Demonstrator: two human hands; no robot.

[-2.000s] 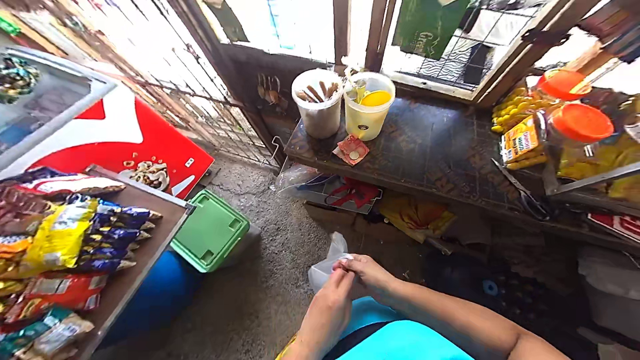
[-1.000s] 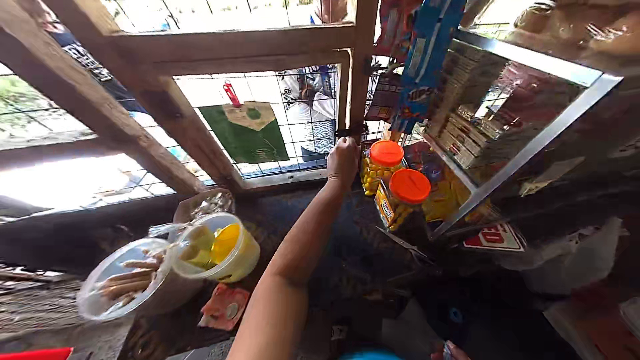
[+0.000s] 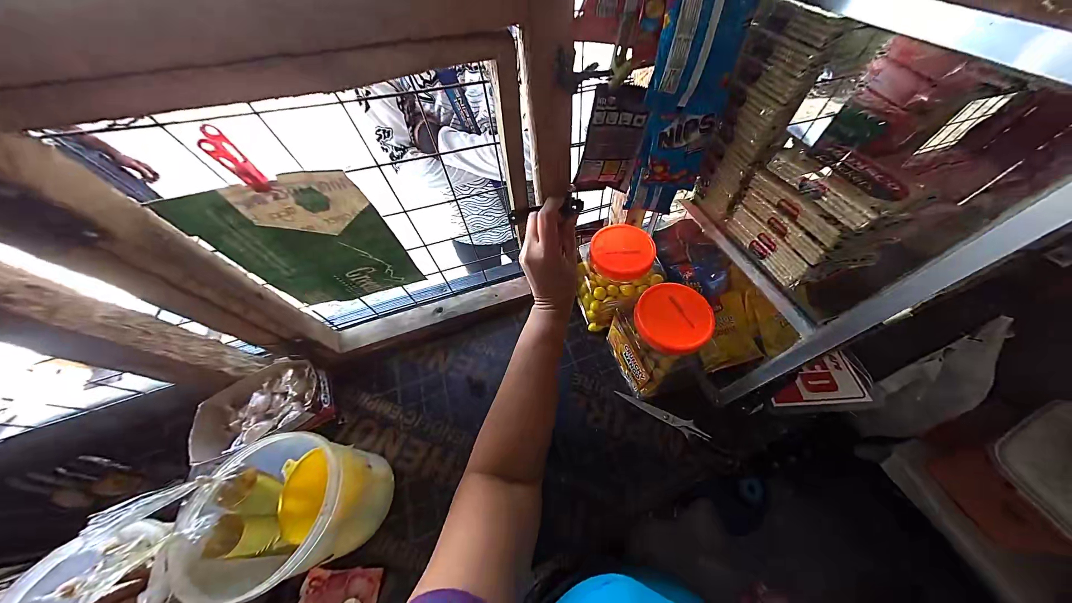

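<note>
My left hand point(image 3: 548, 255) is stretched forward, its fingers closed on a small dark metal latch point(image 3: 573, 206) at the edge of a wooden-framed wire mesh window panel point(image 3: 435, 318). The fingertips are partly hidden. Just right of the wrist stand two plastic jars with orange lids: one of yellow candies point(image 3: 621, 260), the other point(image 3: 672, 322) bearing a printed label. My right hand is not in view. A green card point(image 3: 293, 243) hangs on the mesh by a red clip point(image 3: 234, 159).
Scissors point(image 3: 663, 415) lie on the dark patterned counter point(image 3: 435, 394). At lower left are a bucket with yellow cups point(image 3: 360, 502), an open box point(image 3: 209, 427) and a red banknote point(image 3: 342, 584). Right stands a metal-framed glass case point(image 3: 930, 276) of packets. People point(image 3: 469, 167) are outside the mesh.
My two hands were together near my lap; the left has since reached out to the latch. The right hand has left the view. The view has swung toward the window.
</note>
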